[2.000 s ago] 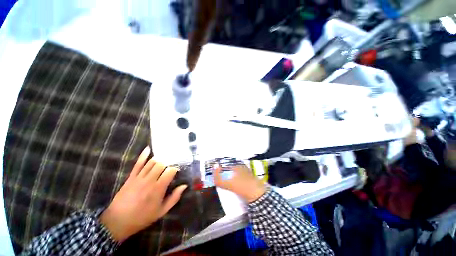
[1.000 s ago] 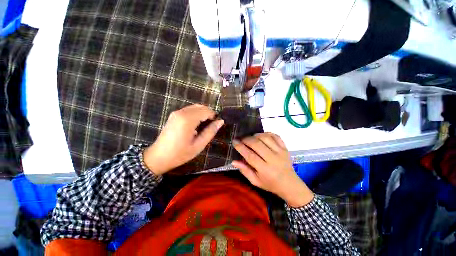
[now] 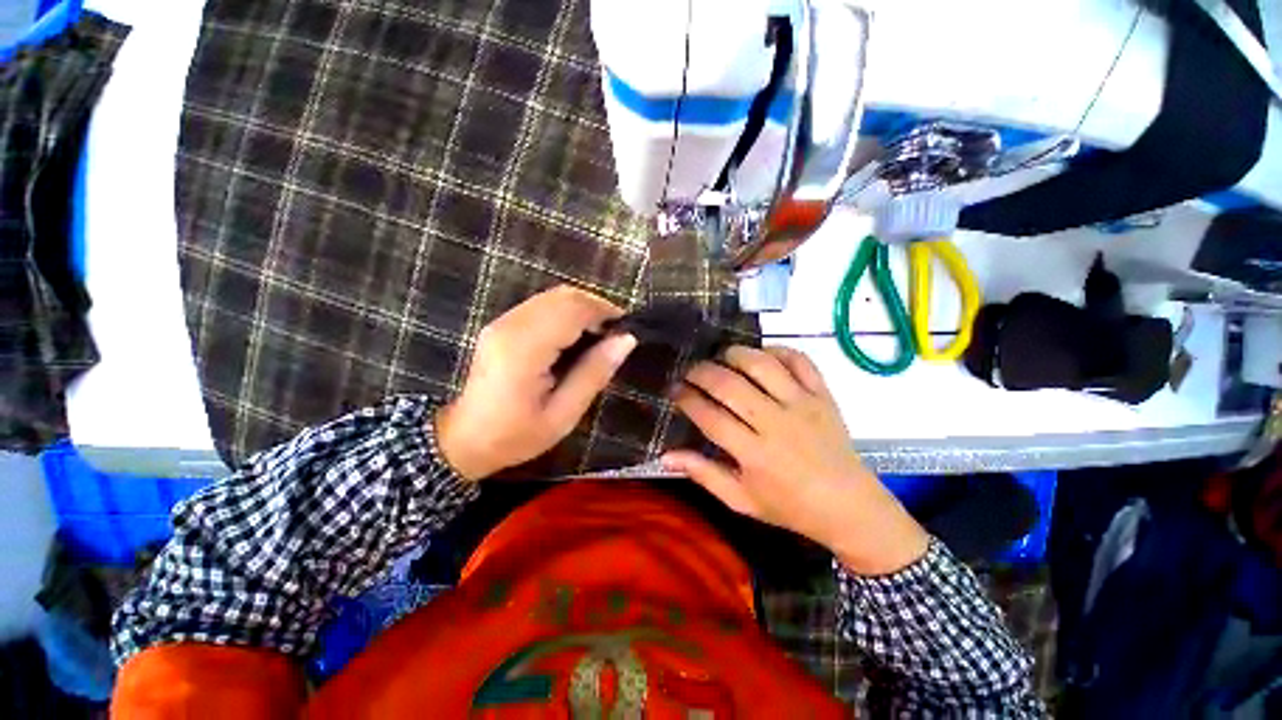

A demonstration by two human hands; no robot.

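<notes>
The plaid garment panel (image 3: 380, 211) lies flat left of and below the sewing machine head (image 3: 703, 127). A small black strip (image 3: 675, 335) lies on it just in front of the presser foot area (image 3: 713, 225). My left hand (image 3: 527, 380) pinches dark cloth at the strip's left end between thumb and forefinger. My right hand (image 3: 787, 450) rests with bent, slightly spread fingers on the cloth at the strip's right end; its fingertips hide part of the cloth. Scissors with green and yellow handles (image 3: 945, 303) lie right of the needle, blades hidden under the head.
A bundle of black pieces (image 3: 1076, 345) lies right of the scissors. Crumpled plaid panels (image 3: 42, 239) hang at the far left. The white table's front edge (image 3: 984, 447) runs close before my body. Blue crates (image 3: 120, 506) show below the table.
Since two seconds ago, my left hand has gone from lying flat on the panel to pinching cloth, and my right hand has come away from under the head. Since one second ago, mainly the view has shifted.
</notes>
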